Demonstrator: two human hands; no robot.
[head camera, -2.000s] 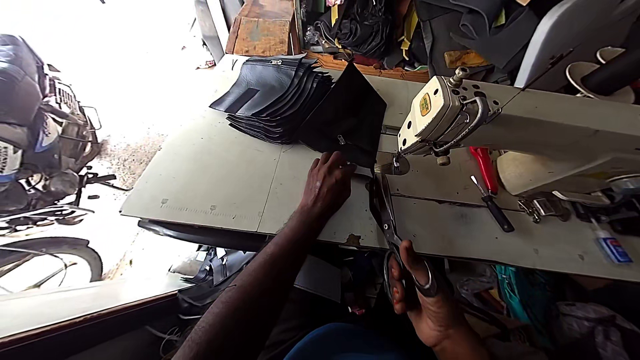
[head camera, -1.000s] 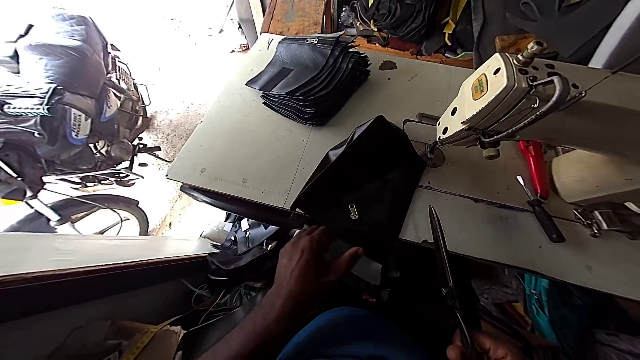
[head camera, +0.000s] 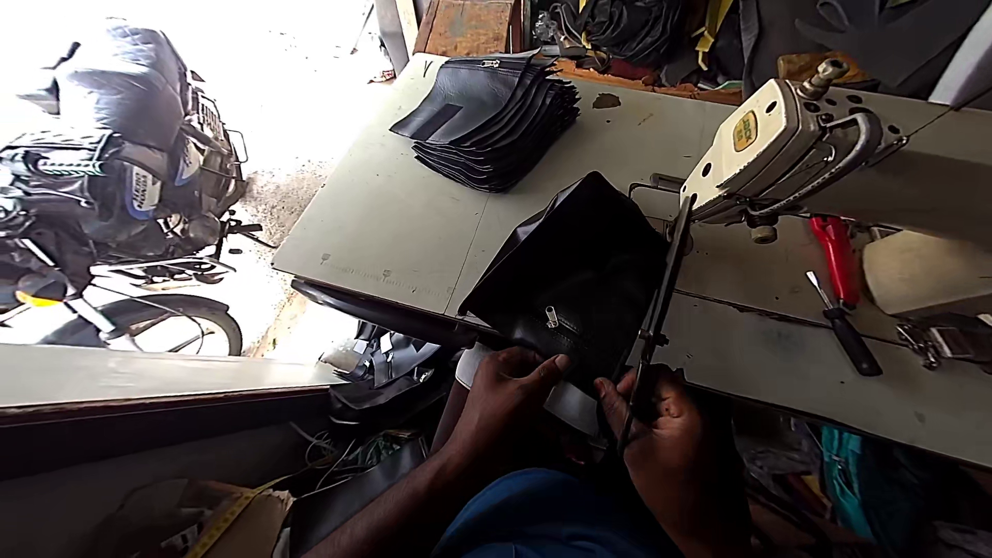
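A black leather-like piece with a zipper (head camera: 581, 271) lies over the front edge of the sewing table, just left of the sewing machine head (head camera: 756, 147). My left hand (head camera: 508, 391) pinches its lower edge below the zipper pull. Long metal scissors (head camera: 665, 298) are in my right hand (head camera: 666, 434), their blades pointing up along the piece's right side; the right thumb and fingers are close to the piece's lower corner, and whether they touch it I cannot tell. A stack of similar black pieces (head camera: 496, 116) lies farther back on the table.
Right of the machine head lie a red-handled tool (head camera: 837, 260), a black-handled screwdriver (head camera: 852, 341) and a metal part (head camera: 949, 341). Dark bags (head camera: 628, 31) are heaped behind the table (head camera: 372, 225). A motorcycle (head camera: 147, 194) stands outside at left. Black pieces (head camera: 387, 364) hang below the table edge.
The zippered piece has come toward me, from beside the stack to the front edge. The scissors were lower a second ago and now rise beside the piece, with my right hand nearer my left.
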